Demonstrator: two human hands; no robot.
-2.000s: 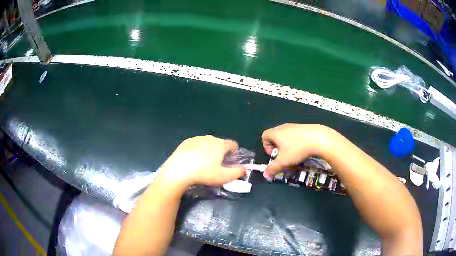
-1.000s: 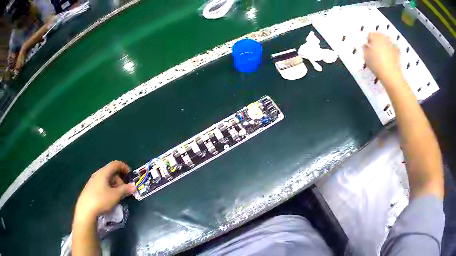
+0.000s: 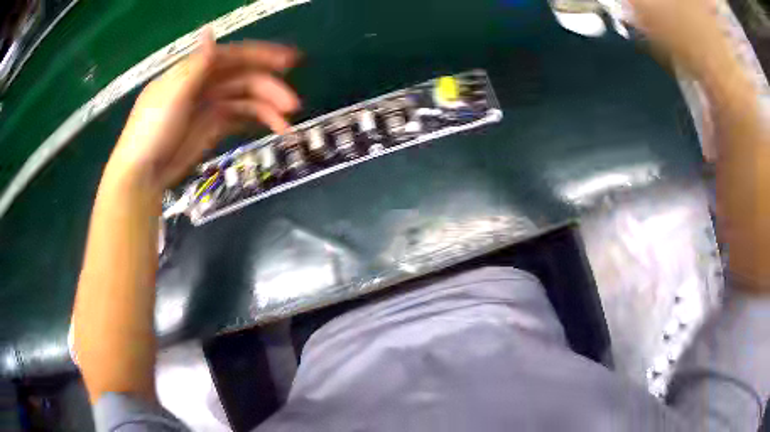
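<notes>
The open bottom housing (image 3: 342,139) lies slantwise on the dark worktop, a shallow white tray filled with dark and metallic parts. A yellow component (image 3: 447,89) sits at its right end, and thin yellow and blue wires (image 3: 208,187) show at its left end. My left hand (image 3: 224,97) is over the left part of the tray, fingers apart, holding nothing. My right hand (image 3: 675,25) is blurred and cut off by the top edge at the upper right; its fingers and anything in them cannot be made out.
White small pieces (image 3: 581,18) lie at the top right, beside my right hand. A whitish rail (image 3: 169,61) runs along the upper left, with the green conveyor (image 3: 93,55) beyond it. A lined bin with white parts (image 3: 650,270) stands below the worktop at the right.
The view has shifted. My left hand has let go of the tray's cord end and moved over the tray. My right hand was on the stacked covers at the right and now shows near the small pieces.
</notes>
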